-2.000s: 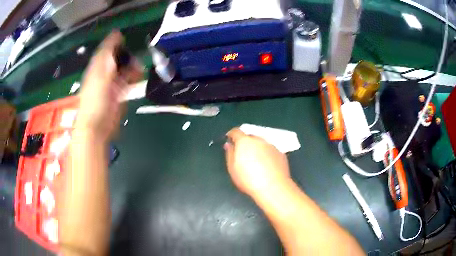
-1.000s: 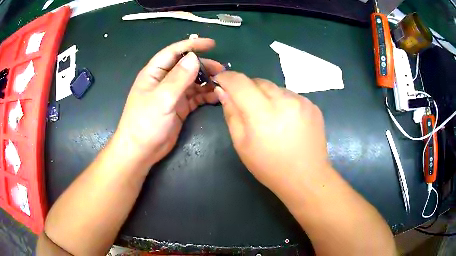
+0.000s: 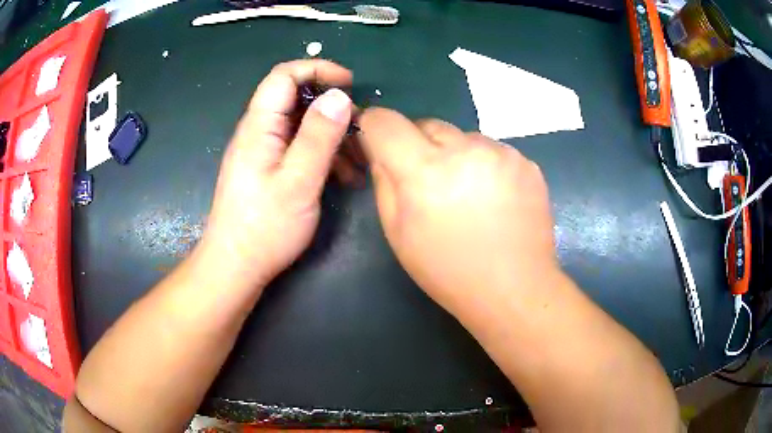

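Note:
A small dark part point(image 3: 310, 95), maybe a watch body, is mostly hidden in the fingers of my left hand point(image 3: 275, 165). My left thumb presses on it and my fingers curl around it. My right hand point(image 3: 461, 199) touches its right side with thumb and index fingertips pinched together. Whether my right fingertips hold a piece of their own cannot be told. Both hands are a little above the dark green mat point(image 3: 364, 338), near the middle of the view.
A red compartment tray point(image 3: 63, 161) with white slips is at left. Beside it lie a white card point(image 3: 100, 135), a dark rounded part point(image 3: 127, 138) and a small module point(image 3: 83, 189). A brush point(image 3: 296, 13), paper scrap point(image 3: 521, 97), tweezers point(image 3: 682, 271) and orange screwdrivers point(image 3: 650, 68) lie farther out.
Both hands have come together at the middle around the small dark part. The view has tilted down, so the blue heating unit is out of view. Since one second ago, the right hand has shifted only slightly.

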